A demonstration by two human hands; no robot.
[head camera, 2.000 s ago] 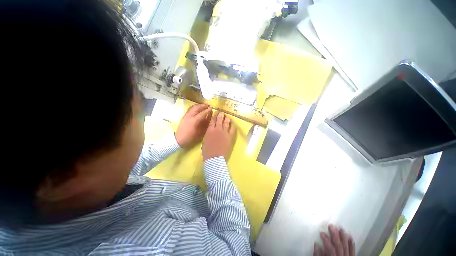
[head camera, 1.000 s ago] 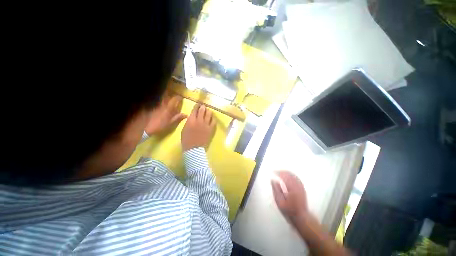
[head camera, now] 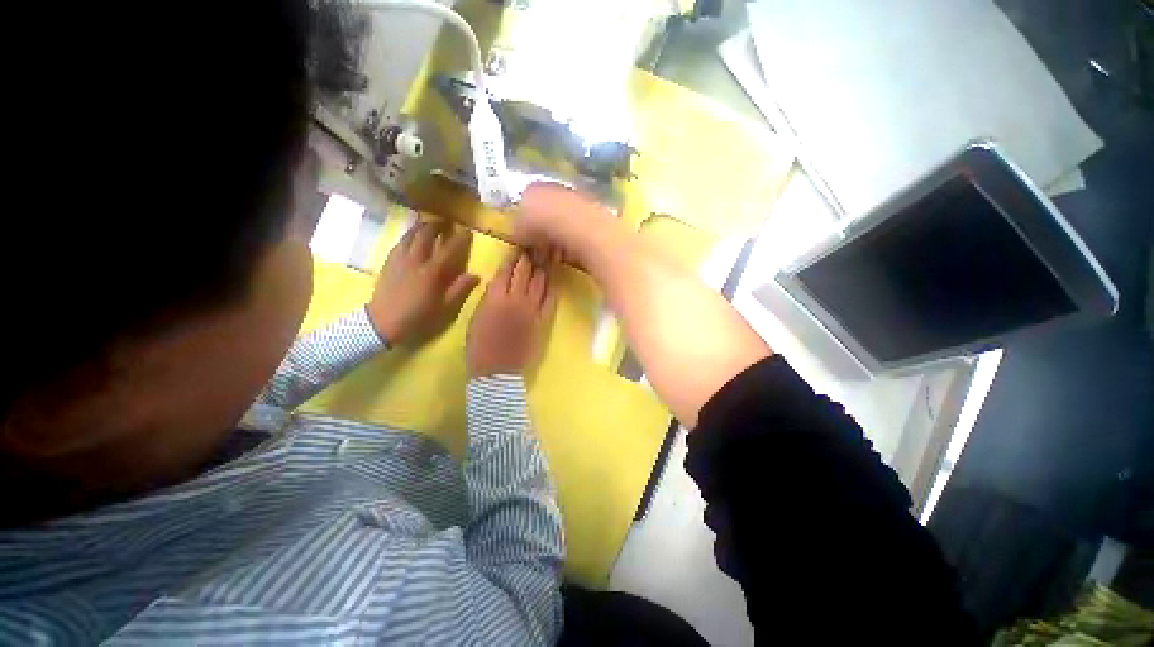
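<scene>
My right hand (head camera: 553, 221), bare below a pushed-up black sleeve, reaches in from the lower right to the brass-yellow clamp frame (head camera: 476, 214). Its fingers bend down at the frame's front edge; whether they grip anything cannot be told. The yellow panel (head camera: 576, 436) lies flat in front of the frame. Another person's two hands rest on it, close to the frame. The sewing head (head camera: 570, 63) is above, blown out by light. My left hand is not in view.
The person in a striped shirt (head camera: 316, 531) fills the left, their head very near. A white gooseneck lamp (head camera: 486, 149) hangs over the frame. A dark display (head camera: 936, 272) stands right on the white table (head camera: 671, 556). Pale sheets (head camera: 911, 89) lie behind it.
My right hand has moved from the white table, up and left, to the clamp frame beside the other person's hands. Those hands stay on the panel. The view has shifted.
</scene>
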